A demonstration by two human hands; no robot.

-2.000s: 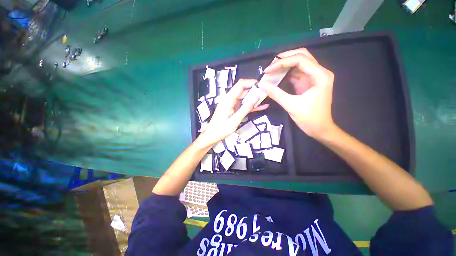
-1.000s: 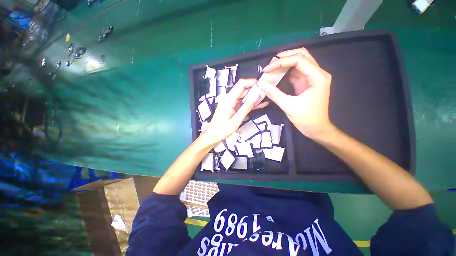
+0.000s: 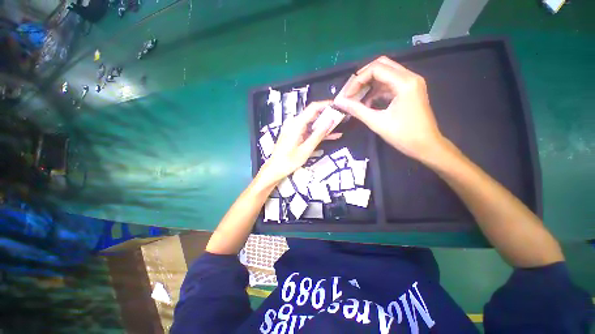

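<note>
My left hand (image 3: pixel 299 140) holds a small white display module (image 3: pixel 327 120) between thumb and fingers above the left half of the black tray (image 3: pixel 381 189). My right hand (image 3: pixel 398 104) pinches a pale flat part (image 3: pixel 360 93), mostly hidden by its fingers. The two pieces meet end to end between the fingertips; whether they are joined cannot be told. More white modules (image 3: pixel 318 191) lie heaped in the tray's left half, partly hidden under my left hand.
A tray divider (image 3: pixel 381 163) separates the right half. A grey metal post (image 3: pixel 450 23) stands behind the tray. Small dark components (image 3: pixel 109 73) lie scattered on the green bench (image 3: pixel 209 130). A cardboard box (image 3: pixel 160 274) and a dotted sheet (image 3: pixel 264 256) are below the bench edge.
My right fingers have curled further over their part, so less of it shows. My left hand still holds its module in nearly the same place. The view has shifted slightly.
</note>
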